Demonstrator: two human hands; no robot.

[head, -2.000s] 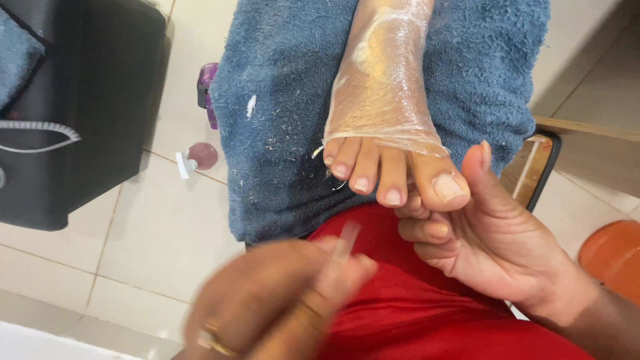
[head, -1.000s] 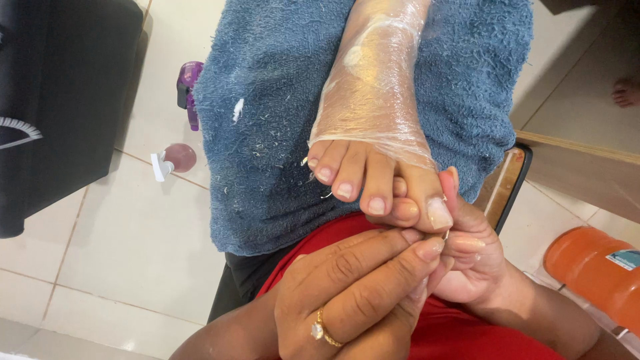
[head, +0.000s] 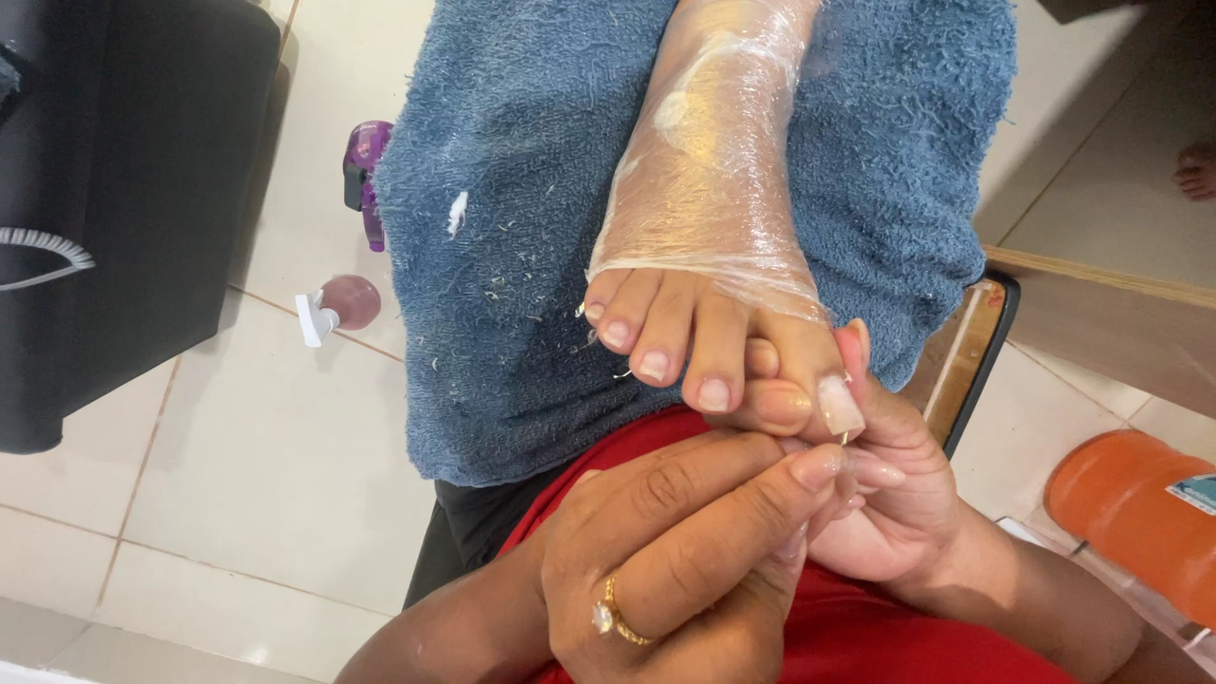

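Note:
A bare foot (head: 717, 190) wrapped in clear plastic film, with its toes uncovered, rests on a blue towel (head: 513, 237). The ringed left hand (head: 684, 541) pinches a small tool (head: 844, 439); its thin tip touches the free edge of the big toenail (head: 840, 404), while the fingers hide its handle. From the other side, my right hand (head: 883, 475) holds the big toe, its thumb along the toe's outer side and fingertips beneath and between the toes. White material shows under the film on top of the foot.
On the tiled floor at left are a pump bottle (head: 350, 302) and a purple object (head: 369, 180). A black padded piece (head: 161, 190) stands far left. At right are a wooden panel (head: 1121, 323) and an orange container (head: 1130, 513). Another person's foot (head: 1197, 173) shows top right.
Two seconds ago the left hand was blurred and apart from the foot, with a translucent thing in its fingers. It has moved right and up to the big toe. The right hand has stayed there.

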